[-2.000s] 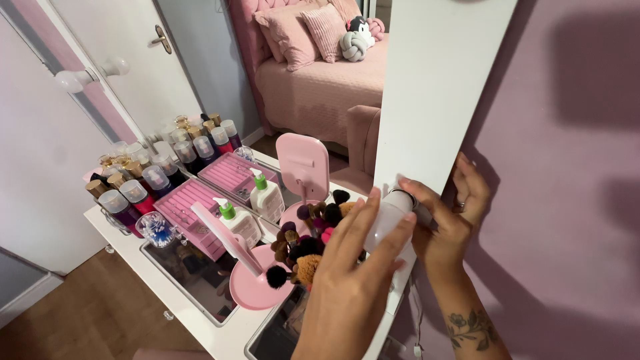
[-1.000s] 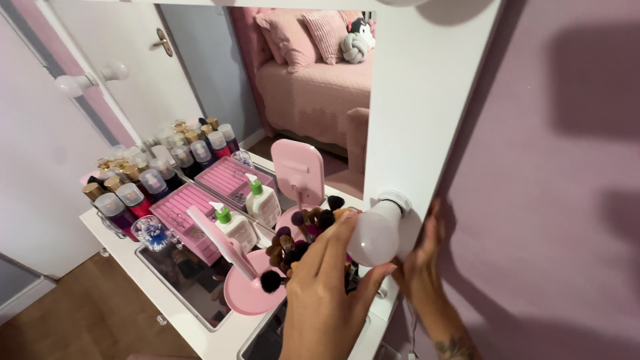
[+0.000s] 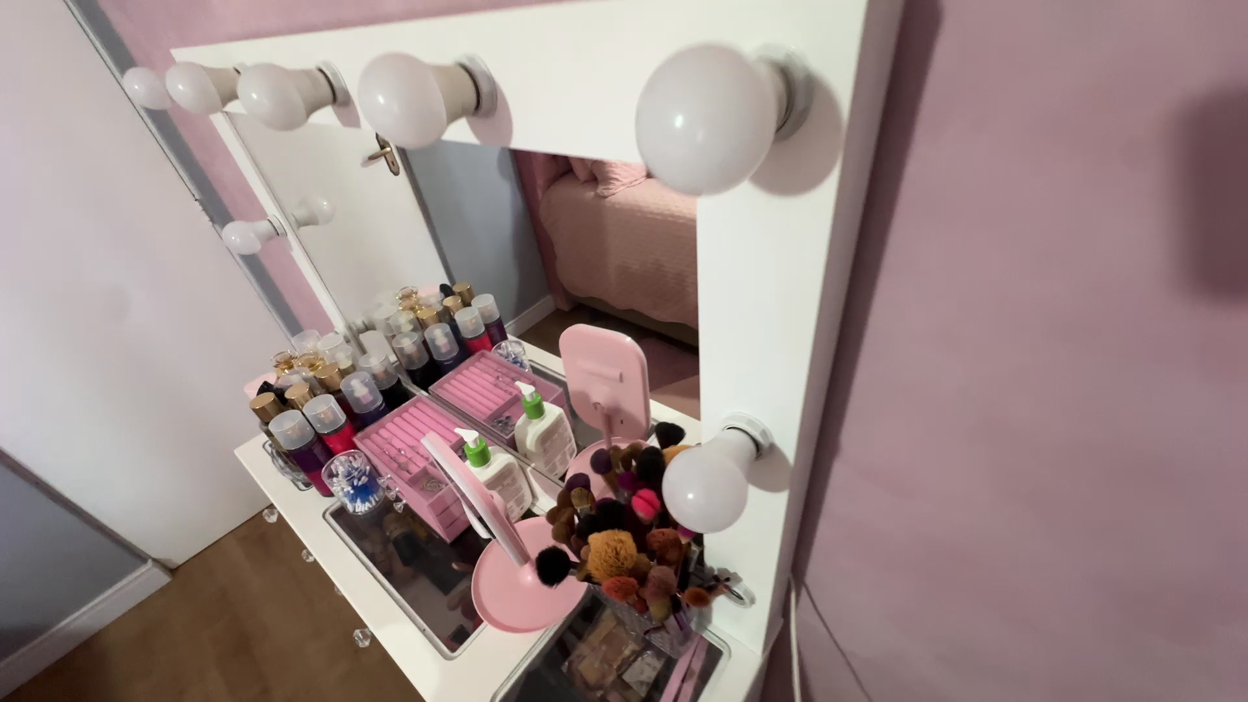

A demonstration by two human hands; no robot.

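Note:
Neither of my hands is in view. A white light bulb [image 3: 706,487] sits in the lower socket [image 3: 749,436] on the right side of the white mirror frame [image 3: 765,322]. Higher on that side is another large bulb [image 3: 707,119], and several more, such as the bulb [image 3: 403,99], line the frame's top. Beside the lower bulb stands a holder packed with makeup brushes [image 3: 612,554]. Left of the brushes is a pink tabletop mirror on a round base [image 3: 522,585]. None of the bulbs looks lit.
On the white vanity table [image 3: 390,639] stand a pump bottle [image 3: 497,478], a pink jewelry box [image 3: 414,458], a cup of cotton swabs [image 3: 355,482] and several capped bottles [image 3: 327,419]. Glass panels show dark compartments. A white cable [image 3: 795,634] hangs by the pink wall [image 3: 1053,390].
Both hands, earlier at the lower right bulb, have left the view. The bulb stays in its socket. The view has shifted and now shows the frame's top row of bulbs.

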